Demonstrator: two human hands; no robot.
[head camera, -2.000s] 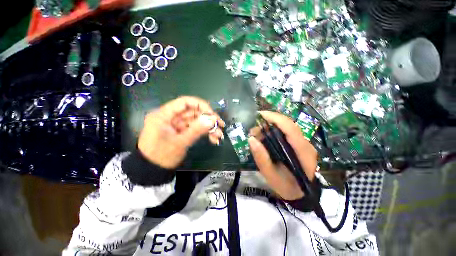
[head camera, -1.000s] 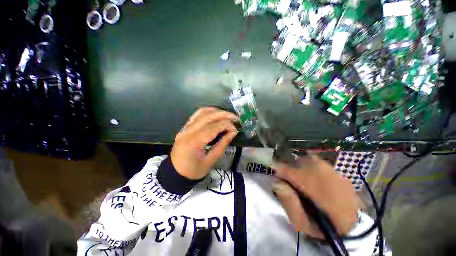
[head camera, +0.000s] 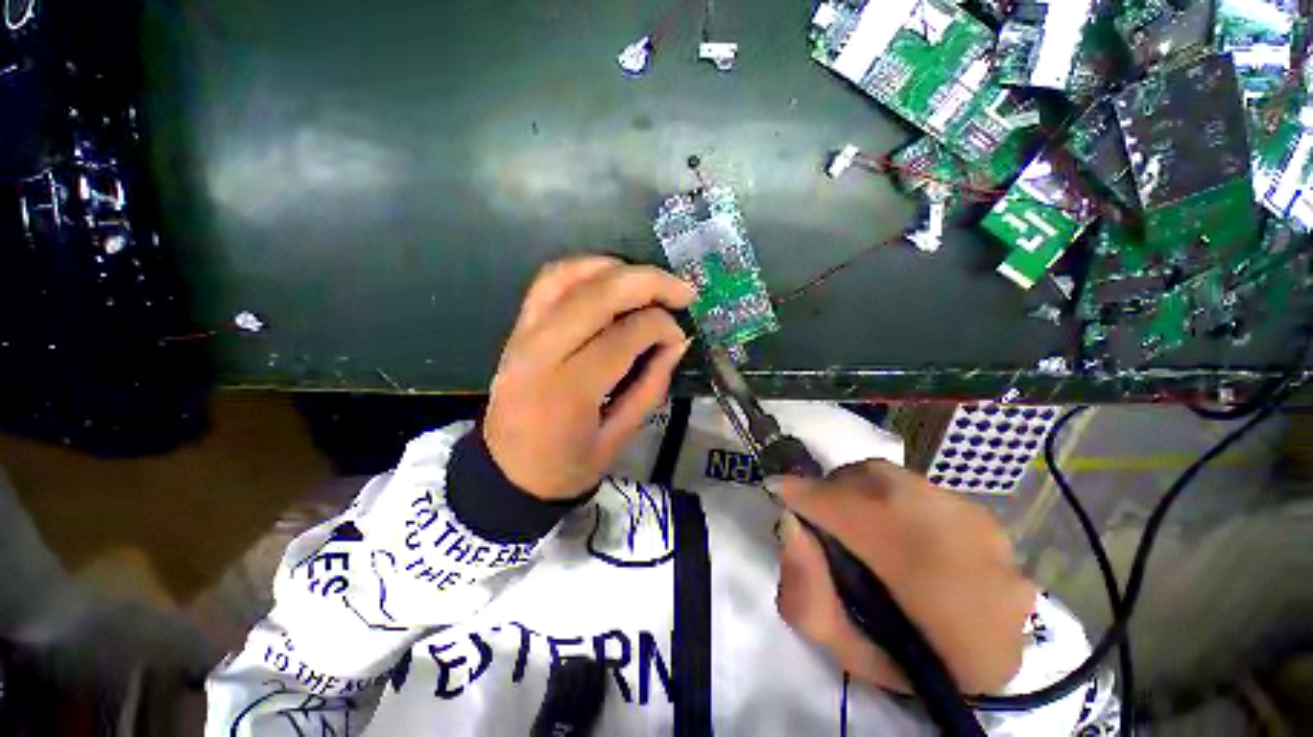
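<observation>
A green and silver circuit board (head camera: 720, 267) lies on the dark green mat near its front edge. My left hand (head camera: 590, 382) is at the board's lower left, its fingertips close together by the board's edge; what they pinch, if anything, is hidden. My right hand (head camera: 907, 576) holds a soldering iron (head camera: 785, 454) by its black handle. The iron's metal tip points up and left at the board's lower end. I cannot tell if it touches.
A loose pile of circuit boards (head camera: 1174, 137) fills the upper right. White connector plugs (head camera: 717, 55) on thin wires lie at the top of the mat (head camera: 418, 173) and beside the pile. A shiny black tray (head camera: 65, 216) is at the left. A black cable (head camera: 1109, 547) loops at the lower right.
The view has shifted down and closer. The ring once in my left hand is out of sight; that hand is now at the board's edge. The iron's tip has come to the board's lower end.
</observation>
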